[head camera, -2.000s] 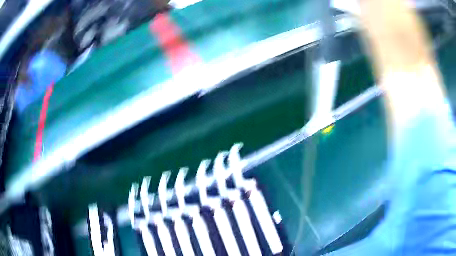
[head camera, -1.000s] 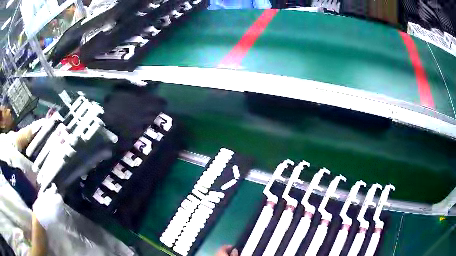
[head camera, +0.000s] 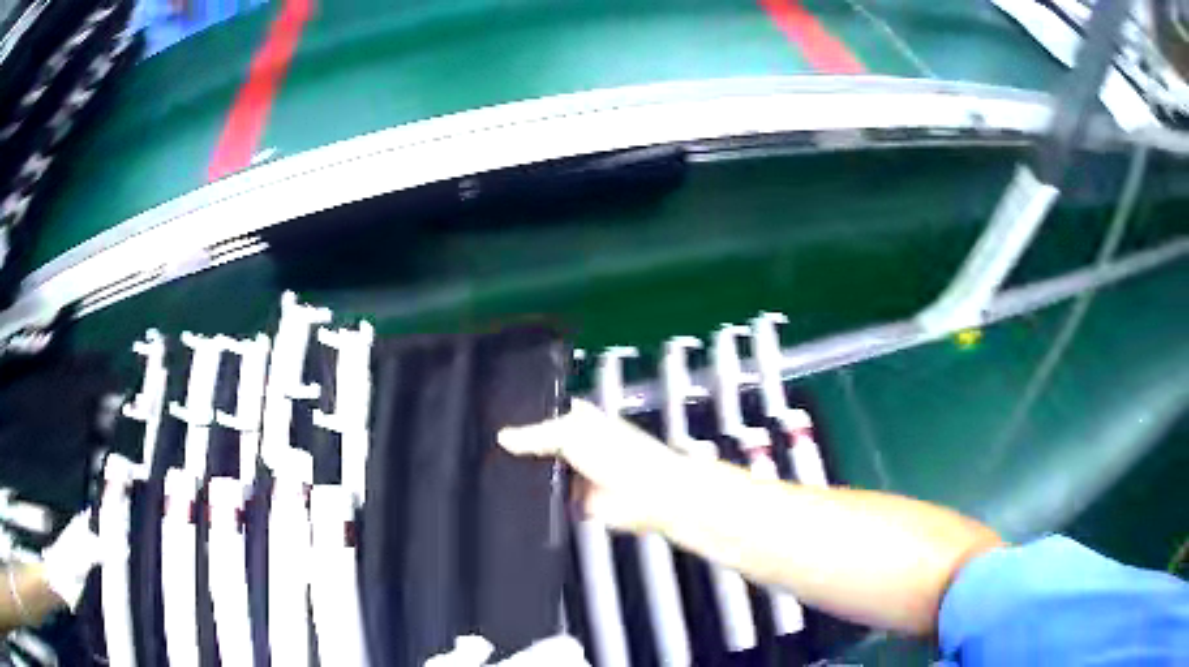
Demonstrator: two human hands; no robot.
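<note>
My right hand (head camera: pixel 580 450), bare below a blue sleeve, reaches in from the right. It holds the right edge of a black foam tray (head camera: pixel 456 508), one digit over the tray and the others curled at its edge. The tray's visible grooves hold nothing. Long white bodies (head camera: pixel 639 586) with hooked stems and small reddish bands lie side by side to its right. More white bodies (head camera: pixel 293 560) lie in a row to its left. My left hand is not in view. White shapes (head camera: pixel 522 655) at the bottom edge are cut off and unclear.
A white-gloved hand (head camera: pixel 68 560), apparently another person's, is at the left edge beside the left row. A pale metal rail (head camera: pixel 613 111) crosses behind. A grey post with a white foot (head camera: pixel 998 254) stands at the right. Black trays with white parts (head camera: pixel 52 117) show at upper left.
The view has swung. My right forearm is now across the right-hand bodies, where only fingertips showed at the bottom before. A black tray and another row of bodies now show left of them.
</note>
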